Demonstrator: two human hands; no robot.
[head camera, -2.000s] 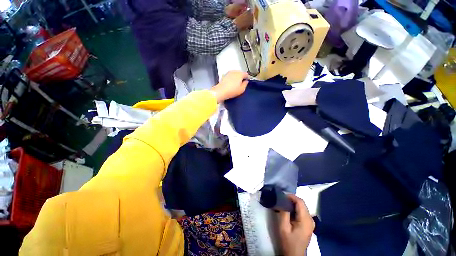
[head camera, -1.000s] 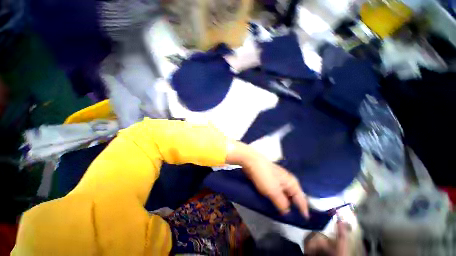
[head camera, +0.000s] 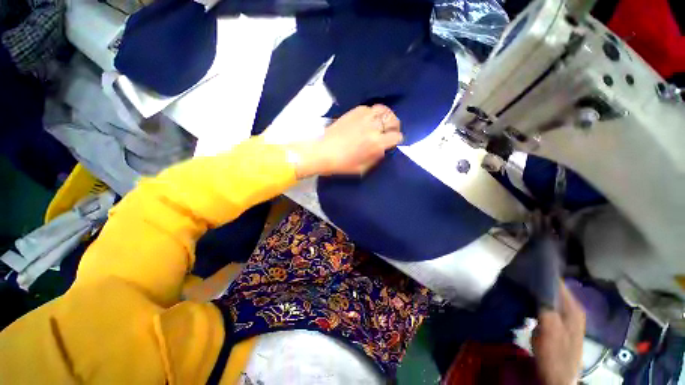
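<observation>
A navy cut panel (head camera: 405, 207) with a rounded lower edge lies on the white machine table, its right tip beside the machine base. My left hand (head camera: 360, 139) pinches its upper left corner, where it meets another navy panel (head camera: 390, 68) lying beyond. My right hand (head camera: 559, 338), blurred and low at the right, holds a dark grey strip-like piece (head camera: 546, 271); whether it is cloth or a tool cannot be told. The sewing machine head (head camera: 571, 83) stands at the right. Its needle is not clearly visible.
A rounded navy piece (head camera: 169, 45) lies on white sheets (head camera: 240, 68) at upper left. Grey cloth (head camera: 113, 143) hangs at left, above a yellow item (head camera: 71, 192). A clear plastic bag (head camera: 473, 19) lies beyond the machine. The patterned apron (head camera: 308, 278) is below the table edge.
The view has swung right, bringing the machine head in. My left hand has moved from the near table edge to the navy panel's upper corner. My right hand shows at lower right with the dark piece.
</observation>
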